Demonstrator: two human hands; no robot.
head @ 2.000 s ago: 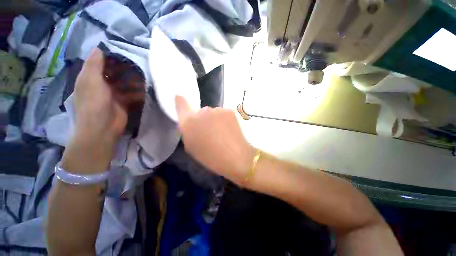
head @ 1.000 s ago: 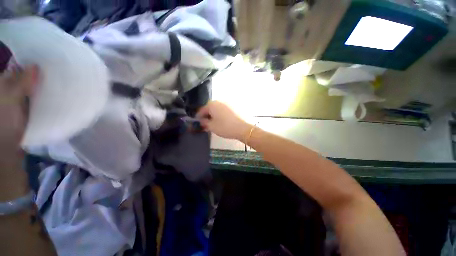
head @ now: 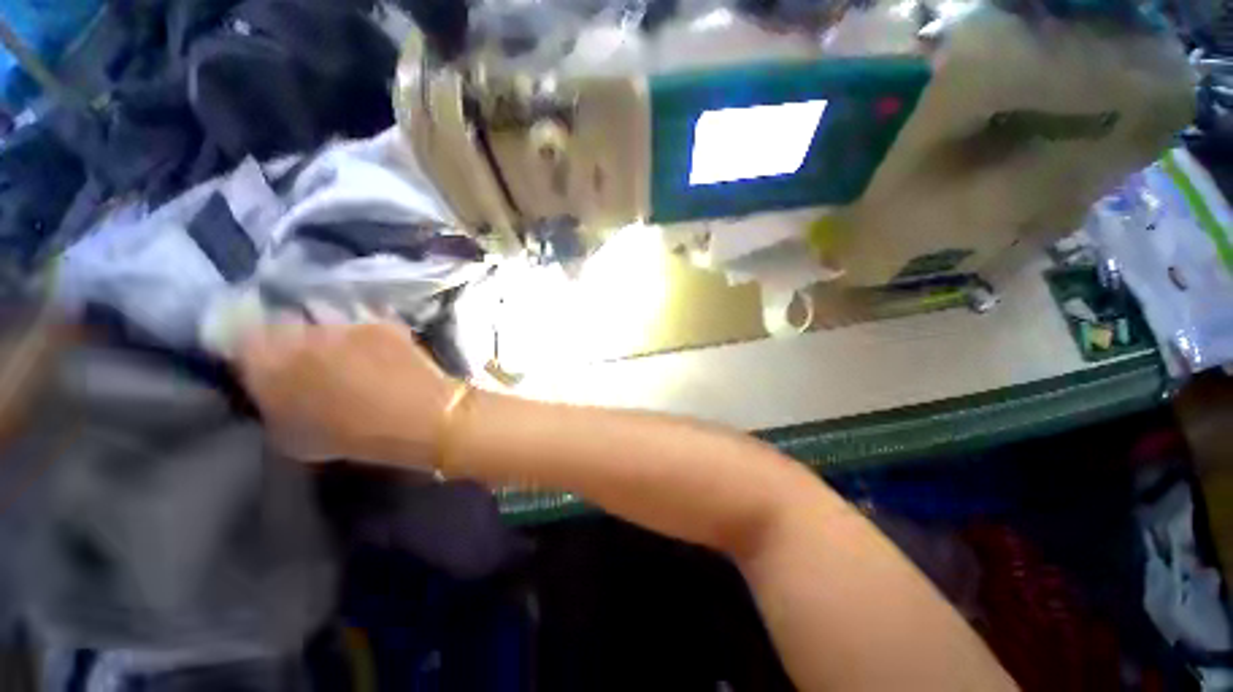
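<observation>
My right hand is at the left of the sewing machine, its fingers closed on the edge of a grey garment. The garment hangs at the left, blurred, with light grey and dark parts. My left hand is not clearly seen; only a blurred bit of skin, likely my arm, shows at the left edge. More light grey cloth with dark bands lies heaped beside the machine head. The lockstitch machine stands ahead, its needle area brightly lit.
The control panel has a bright screen. A white fabric strip hangs by the machine arm. A green parts tray and plastic packaging are at the right. The green table edge runs below. Dark cloth is heaped at the back left.
The view has swung right, showing more of the machine and the tray. My left hand has gone out of clear view, with the large white piece. The garment's grey part is now spread at the left.
</observation>
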